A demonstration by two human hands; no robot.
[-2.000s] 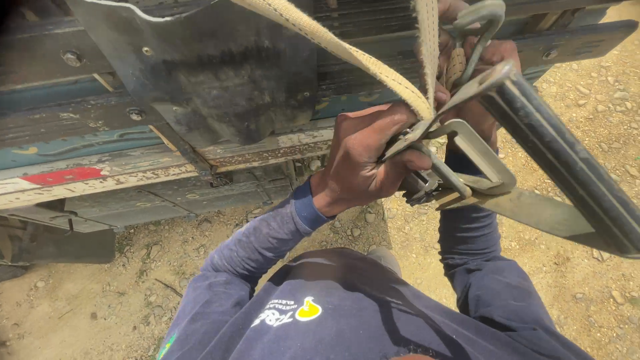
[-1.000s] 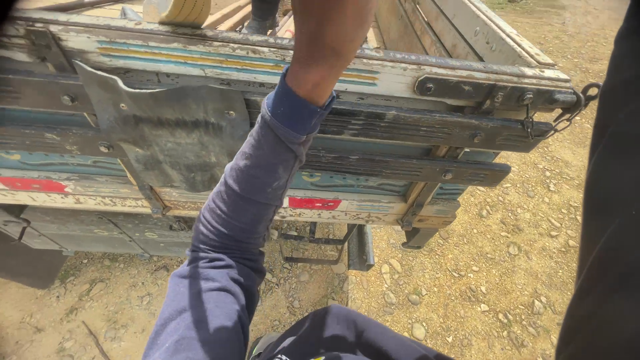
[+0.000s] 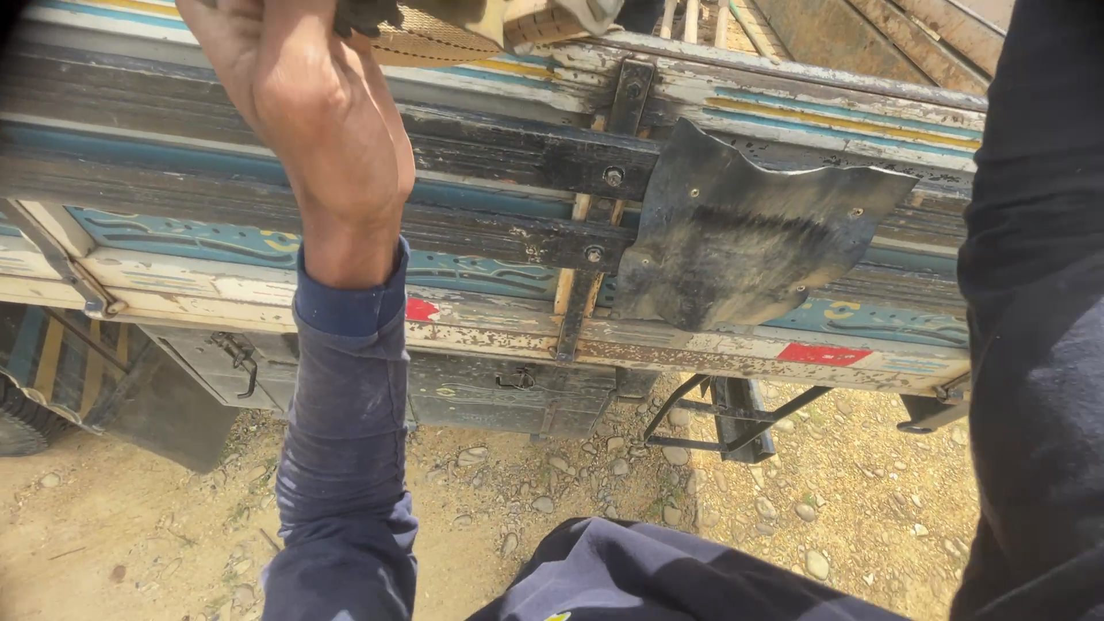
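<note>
My left hand is raised over the wooden side of a truck bed, at the upper left. Its fingers run out of the frame at the top, so their grip is hidden. Right beside it, a tan webbing strap lies bunched on the top rail, with dark material between it and the hand. A dark sleeve fills the right edge of the view; my right hand is not visible. A worn black rubber flap is fixed with small fasteners to the side boards, right of my left forearm.
Black-edged boards bolted to a metal upright run along the truck side. Long boards or bars lie in the bed. Below hang a storage box and a black metal step frame. A tyre shows at lower left, above stony ground.
Two seconds ago both hands were at a metal ratchet buckle with webbing; the buckle is now out of view. My left arm has gone up to the top rail. The view has shifted along the truck.
</note>
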